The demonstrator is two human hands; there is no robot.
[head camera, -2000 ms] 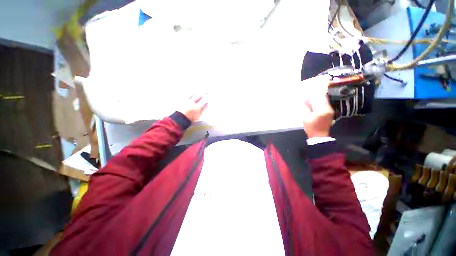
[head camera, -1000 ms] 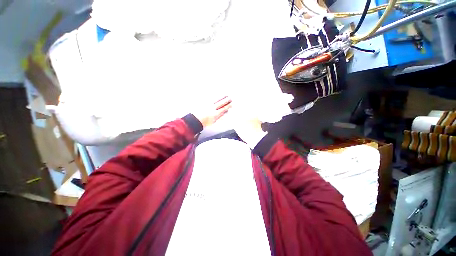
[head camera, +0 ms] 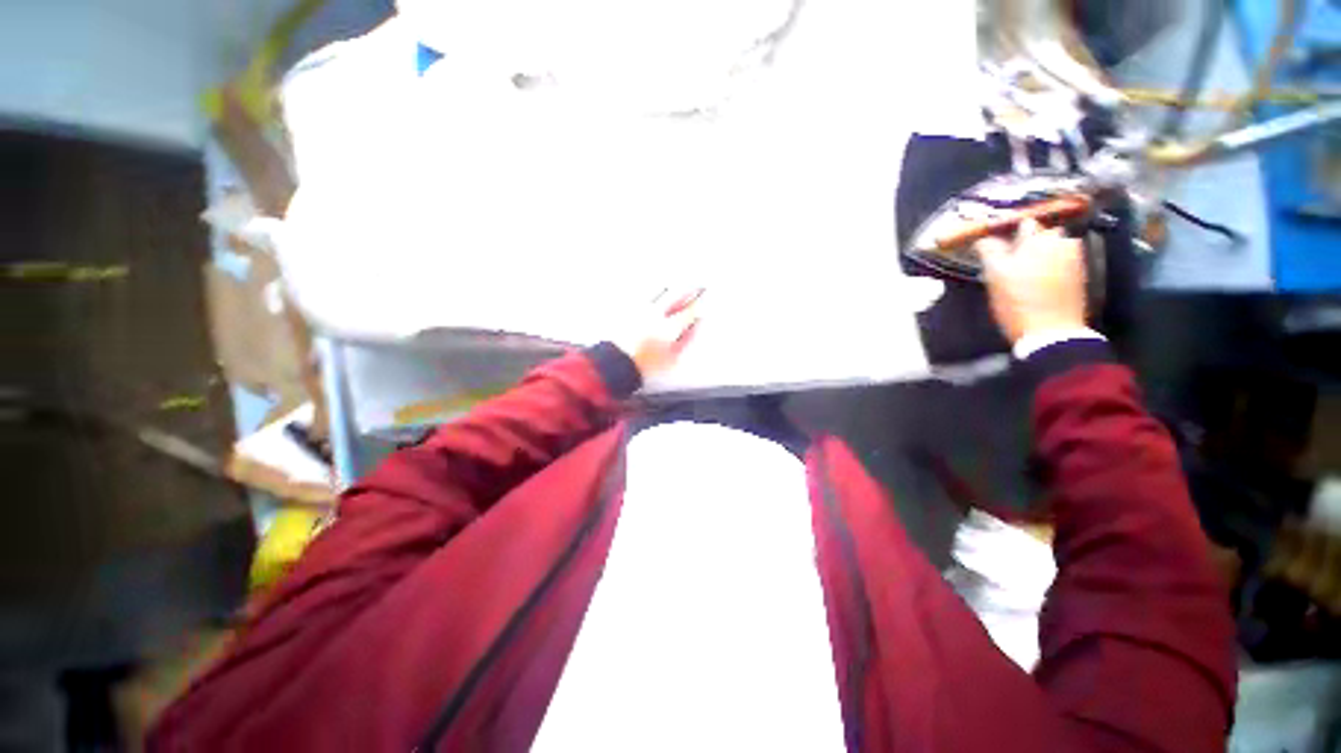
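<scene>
The steam iron [head camera: 1015, 221] lies on the black iron rest [head camera: 956, 312] at the right of the white padded ironing table [head camera: 353, 294]. My right hand [head camera: 1037, 280] is at the iron's orange-brown handle, fingers over it; the frame is blurred, but it looks closed round the handle. My left hand [head camera: 669, 336] rests at the table's near edge, partly washed out, fingers apart. White cloth under it blends with the overexposed table cover, so its outline cannot be told.
A crumpled white pile [head camera: 633, 59] lies at the table's far side, with a small blue piece [head camera: 428, 58] left of it. Hoses and a silver-grey rod [head camera: 1279, 130] come in from the right over a blue-topped bench [head camera: 1309, 221]. Cardboard [head camera: 250, 316] stands at left. White pieces [head camera: 1005, 566] are low at right.
My right hand has moved from the table's near edge out to the right, onto the iron's handle. The view has shifted, and my left hand stays near the table's front edge.
</scene>
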